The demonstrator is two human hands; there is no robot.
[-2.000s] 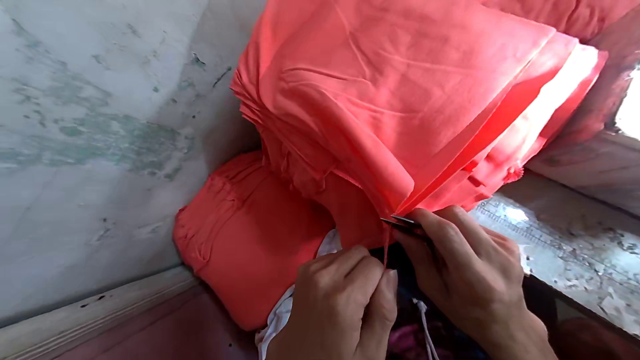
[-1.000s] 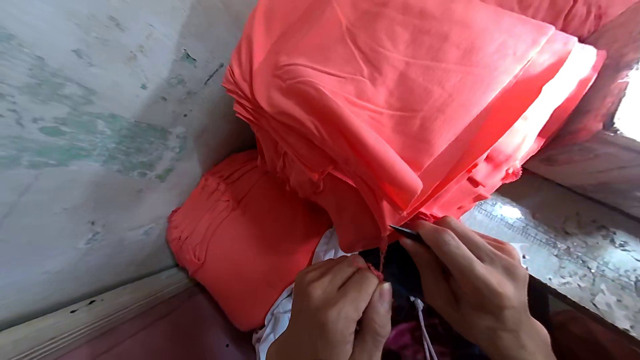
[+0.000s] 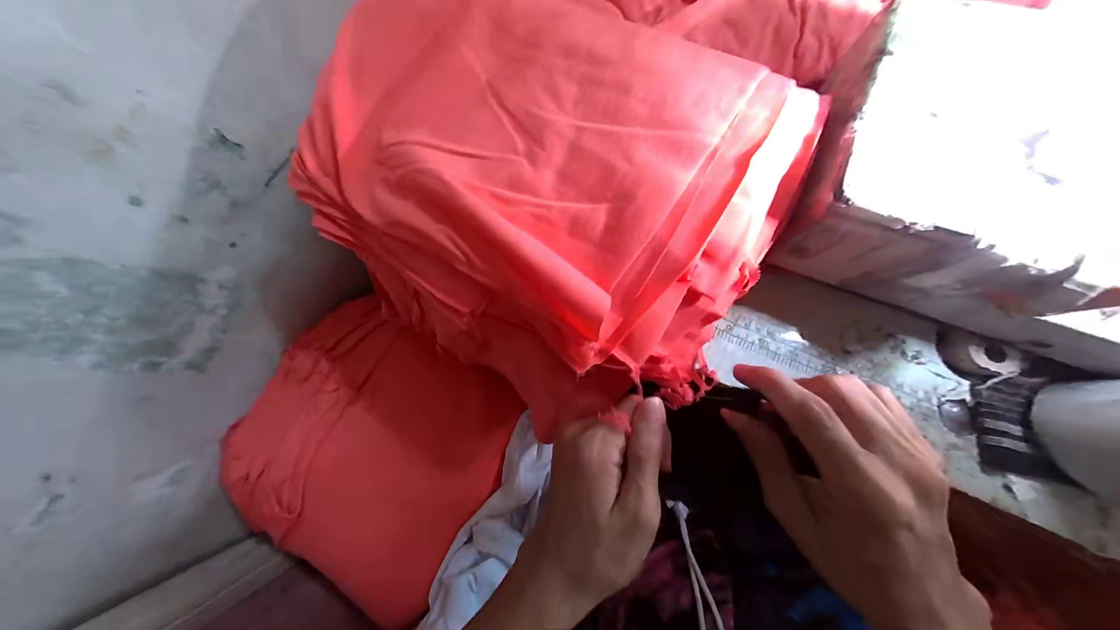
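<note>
A thick stack of coral-red fabric pieces (image 3: 560,175) fills the upper middle, its layered edges fraying at the lower right corner. My left hand (image 3: 608,490) pinches a thin red strip that hangs from this corner, with a bit of red fabric showing over the fingers. To its right, my right hand (image 3: 849,481) holds a small dark cutting tool (image 3: 744,400), probably thread snippers, its tip near the frayed corner. Exactly where the blades lie is hard to make out. Another bundle of red fabric (image 3: 394,472) lies lower left.
A pale, stained wall (image 3: 131,219) stands at the left. White cloth (image 3: 490,534) lies beside the lower bundle. At the right is a worn machine table (image 3: 840,332) with ruler markings and a machine part (image 3: 1006,420). A white cord (image 3: 691,560) hangs between my hands.
My right hand with the tool has moved right, away from my left hand. The view has shifted, showing more of the machine table at the right.
</note>
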